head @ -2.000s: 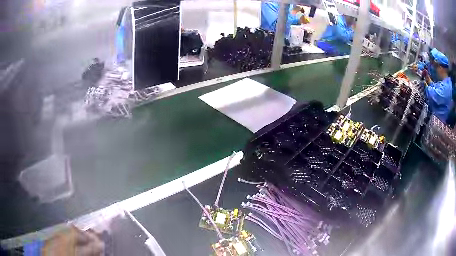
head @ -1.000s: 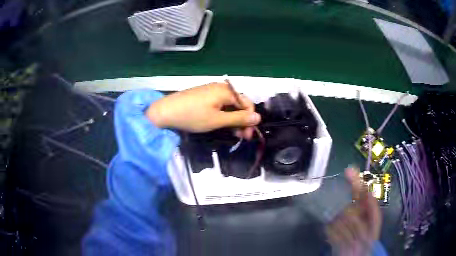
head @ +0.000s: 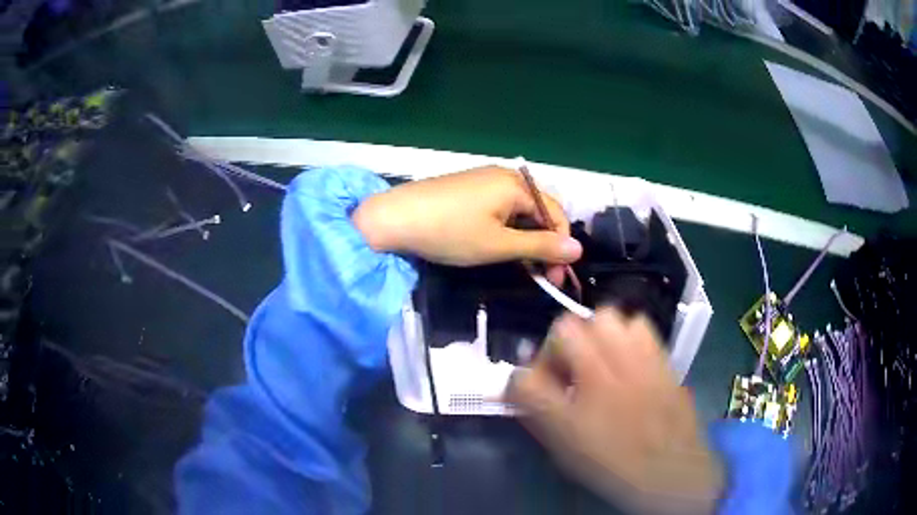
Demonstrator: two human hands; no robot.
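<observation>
A white housing [head: 457,374] lies open in front of me, with a black inner module [head: 644,267] in it. My left hand [head: 468,216] reaches over its back left part and pinches a thin red-brown wire lead [head: 535,191] between thumb and fingers. A flat white strip [head: 559,297] runs from under my left fingers towards my right hand [head: 623,402]. My right hand is blurred over the housing's front right part; whether its fingers hold the strip cannot be told. A black cable [head: 432,367] hangs over the front edge.
A green conveyor belt [head: 563,111] with a white edge rail [head: 302,151] runs behind. Another white unit [head: 347,45] and a white sheet [head: 840,136] lie on it. Power boards [head: 769,327] and purple-white leads [head: 837,412] lie right; loose leads [head: 181,277] lie left.
My right hand has moved left from beside the boards to over the housing. My left hand still pinches the wire lead. The view has shifted, so the housing sits further right.
</observation>
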